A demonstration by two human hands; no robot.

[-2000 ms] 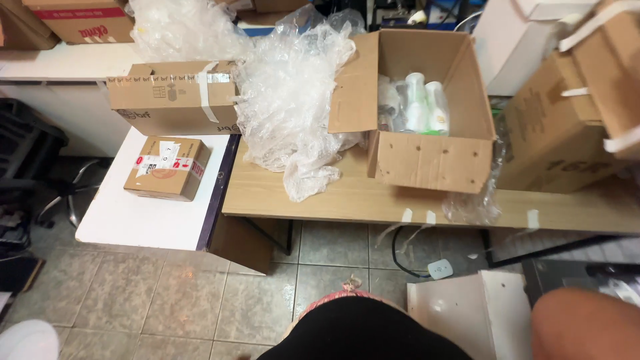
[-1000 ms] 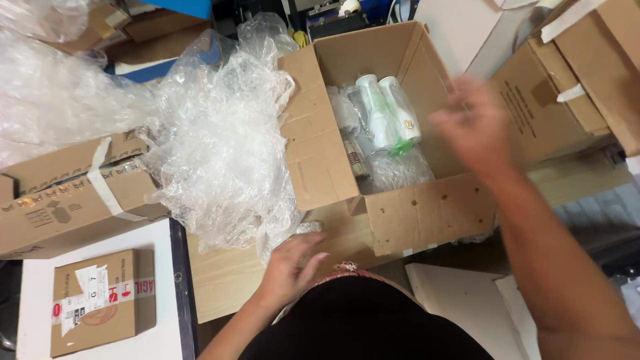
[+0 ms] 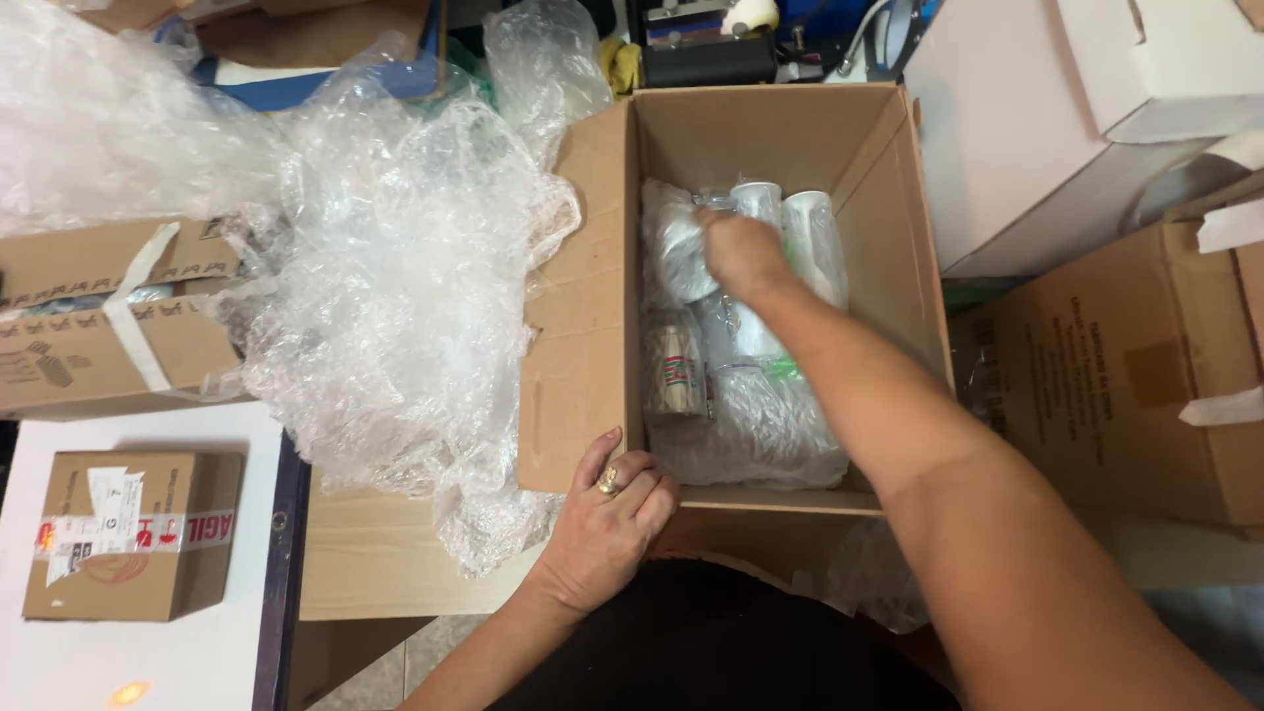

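An open cardboard box (image 3: 894,237) stands on the wooden table. My left hand (image 3: 612,513), with a ring on one finger, rests its fingers on the box's near left corner. Inside the box is my right hand (image 3: 746,252), beside a plastic-wrapped item (image 3: 683,247); whether its fingers grip that item is unclear. White wrapped cylinders (image 3: 815,242) lie under and right of this hand. A small wrapped bundle with a printed label (image 3: 679,370) sits at the left wall, and bubble wrap (image 3: 770,425) covers the near end.
A heap of clear plastic wrap (image 3: 395,276) lies left of the box. Farther left are a taped carton (image 3: 59,346) and a small taped parcel (image 3: 118,533) on a white surface. Large cartons (image 3: 1116,365) stand at the right, with a black device (image 3: 711,61) behind.
Both hands have come into view since the oldest frame. My right hand has moved left inside the box, and my left hand has moved onto the box's near corner. The view has shifted closer.
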